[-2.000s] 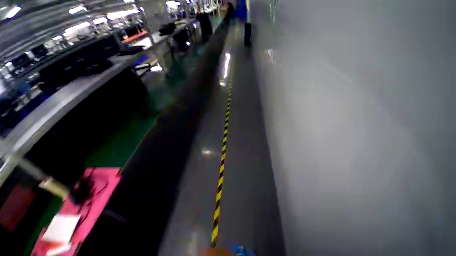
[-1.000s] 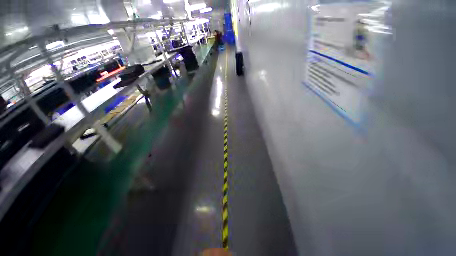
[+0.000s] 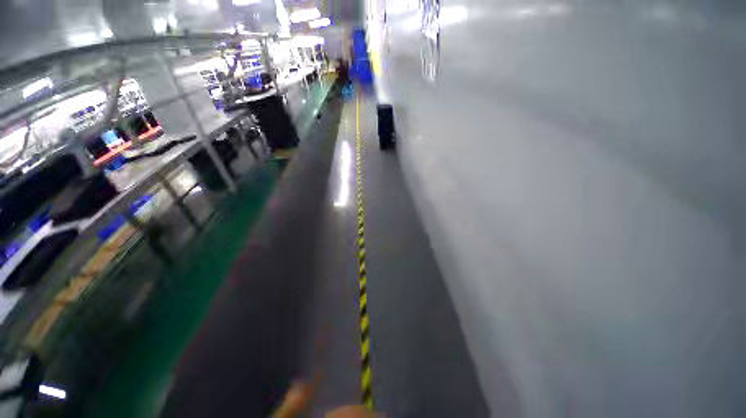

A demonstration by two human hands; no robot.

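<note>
The grey floor (image 3: 327, 269) of an aisle lies in front of me, with a yellow-black tape line (image 3: 362, 286) running away along it. Two small, blurred skin-toned shapes show at the bottom edge. The left one (image 3: 296, 397) looks like part of a hand; the other, beside the tape, is cut off by the edge. I cannot tell which hand or hands they belong to, nor whether anything is held.
A pale wall (image 3: 556, 204) runs along the right. A dark upright object (image 3: 385, 126) stands at its foot. Benches (image 3: 155, 167) and a green floor strip (image 3: 196, 286) run along the left. Blue objects (image 3: 361, 61) and a distant dark figure, possibly a person, are at the far end.
The view has moved forward along the aisle. The pink mat and the wall poster have left the picture. The dark object by the wall looks nearer, and a second skin-toned shape shows at the bottom.
</note>
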